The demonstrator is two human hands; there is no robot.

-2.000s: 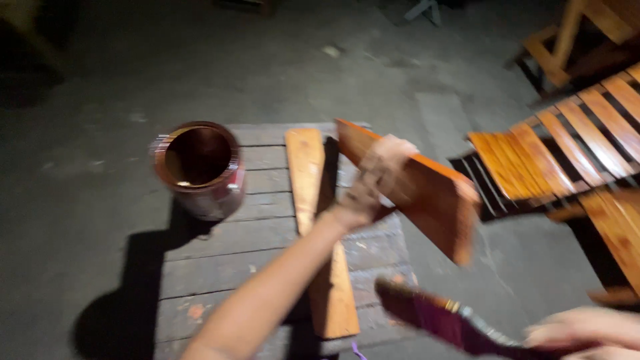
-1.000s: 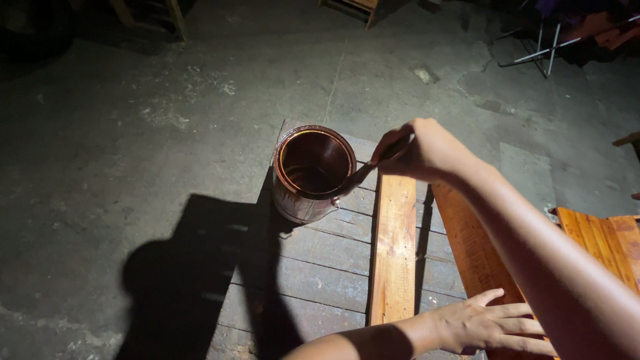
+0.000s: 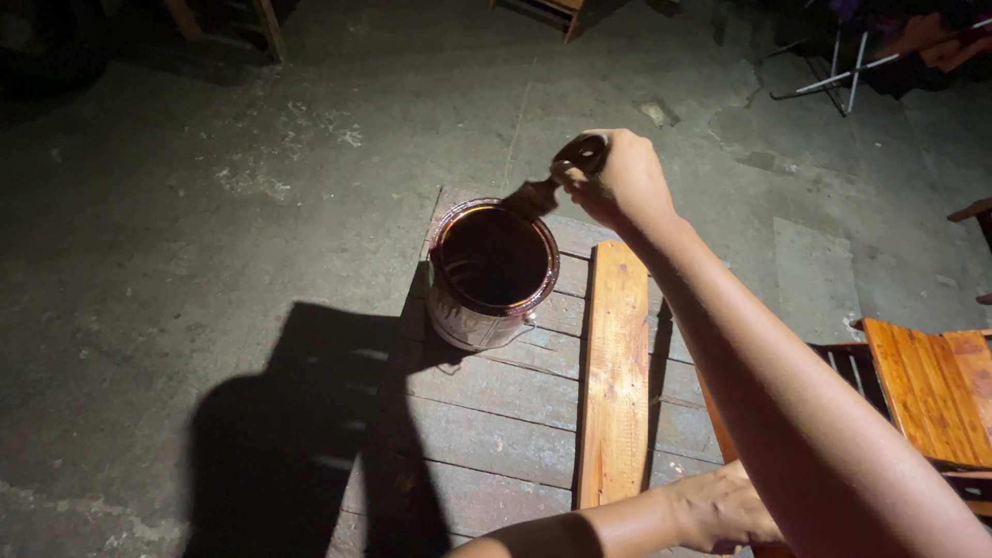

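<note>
My right hand (image 3: pixel 620 174) grips the handle of a paintbrush (image 3: pixel 533 199), whose bristle end is at the far right rim of an open metal can (image 3: pixel 484 329). Dark brown, glossy liquid coats the can's rim and inner wall. A bare wooden board (image 3: pixel 616 372) lies lengthwise on a worn slatted tabletop (image 3: pixel 496 395), right of the can. My left hand (image 3: pixel 725 508) rests at a reddish-brown stained board (image 3: pixel 714 415), at the lower right; its fingertips are hidden behind my right forearm, so its hold is unclear.
Glossy slatted wooden furniture (image 3: pixel 922 387) stands at the right. Metal folding legs (image 3: pixel 852 74) are at the upper right, and wooden legs (image 3: pixel 267 31) at the upper left. A small pale scrap (image 3: pixel 657 113) lies on the concrete floor.
My right hand with the brush has gone from the lower right to the can. The stained board, earlier raised in my left hand, is lowered beside the bare board. The view has shifted.
</note>
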